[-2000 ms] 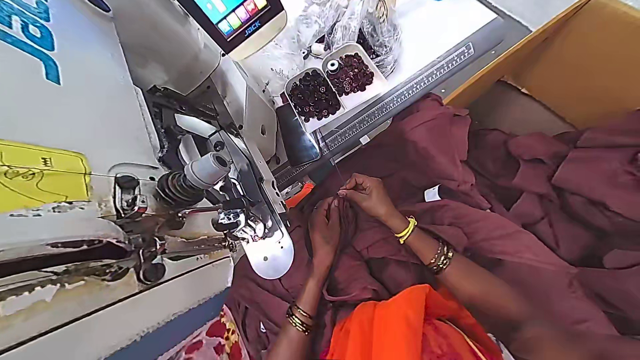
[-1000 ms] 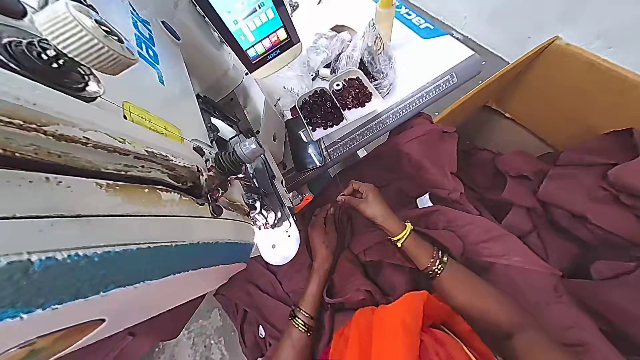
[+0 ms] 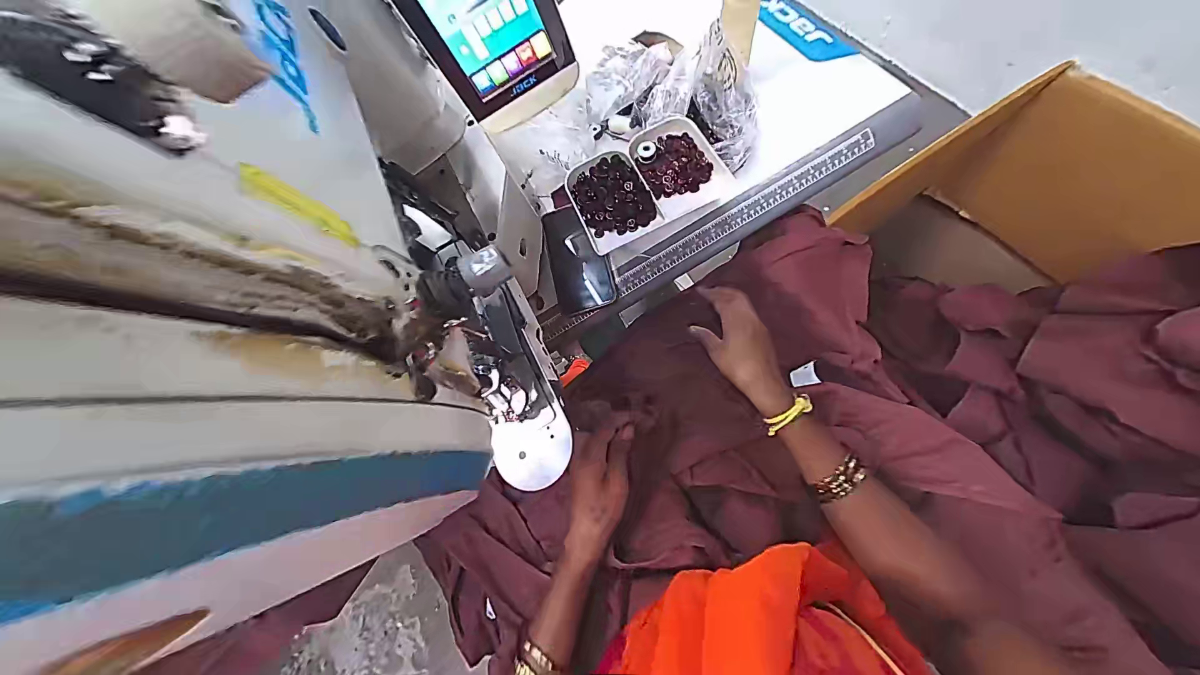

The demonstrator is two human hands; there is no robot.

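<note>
Maroon cloth [image 3: 731, 450] spreads over my lap and rises toward the table edge. My left hand [image 3: 602, 473] lies on the cloth just right of the sewing machine's rounded white arm end [image 3: 532, 453], its fingers pointing up; whether it pinches a fold cannot be told. Higher and to the right, my right hand [image 3: 741, 342] rests over the cloth with thumb and forefinger apart and nothing visible between them. Two white trays sit side by side on the table, one with dark buttons [image 3: 614, 195], the other with reddish buttons [image 3: 677, 164] and a small round white-rimmed piece.
A dark phone-like object [image 3: 577, 262] lies beside the trays near a ruler strip [image 3: 750, 211]. Clear plastic bags [image 3: 722, 103] and a lit control screen [image 3: 492, 42] stand behind. On the right is an open cardboard box [image 3: 1059, 178] with more maroon cloth against it.
My hands, close together at the cloth before, are now apart. The right thumb and forefinger have parted, and the left hand is lower on the cloth.
</note>
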